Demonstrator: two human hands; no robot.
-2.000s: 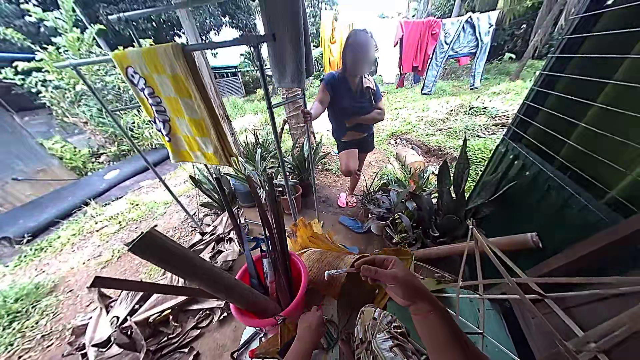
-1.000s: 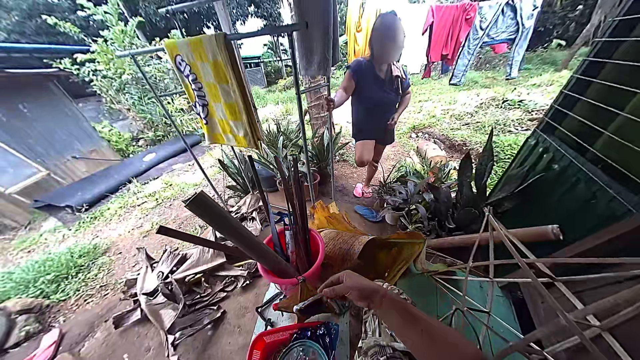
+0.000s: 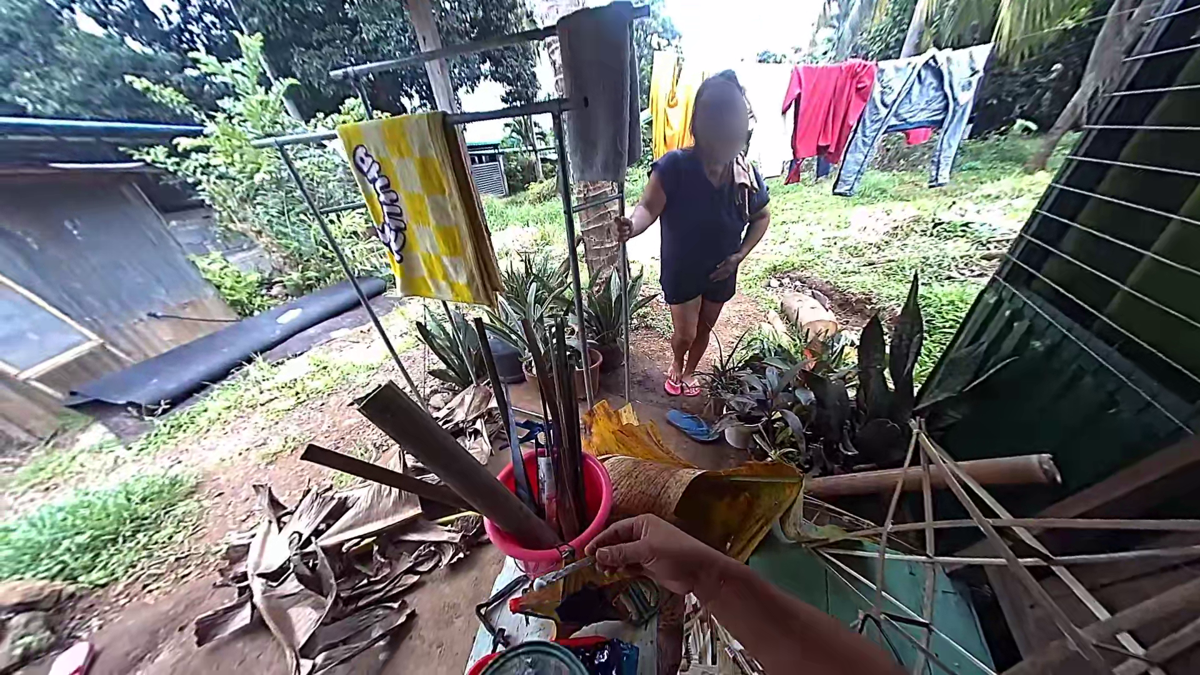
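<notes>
My right hand (image 3: 645, 555) pinches a thin light stick-like tool (image 3: 564, 572) between thumb and fingers, just in front of a pink bucket (image 3: 602, 487). Several dark flat stalks and a wide brown stalk (image 3: 450, 459) stand tilted in that bucket. Under the hand lies a cluster of small items, partly hidden. A red container (image 3: 483, 664) with a round clear lid (image 3: 534, 659) shows at the bottom edge. Beyond the hand, a rolled woven mat (image 3: 656, 487) lies beside a large yellowed leaf (image 3: 750, 506). My left hand is out of view.
A person (image 3: 703, 225) stands ahead, one hand on a metal rack (image 3: 572, 234) hung with a yellow checked towel (image 3: 417, 206). Dry leaves (image 3: 319, 572) lie at left. Thin sticks (image 3: 937, 525) and a bamboo pole (image 3: 937, 476) are at right, potted plants (image 3: 769, 403) ahead.
My left hand, seen low beside the bucket two seconds ago, is out of view. My right hand has moved from the mat toward the bucket's near side. The person's raised foot is down.
</notes>
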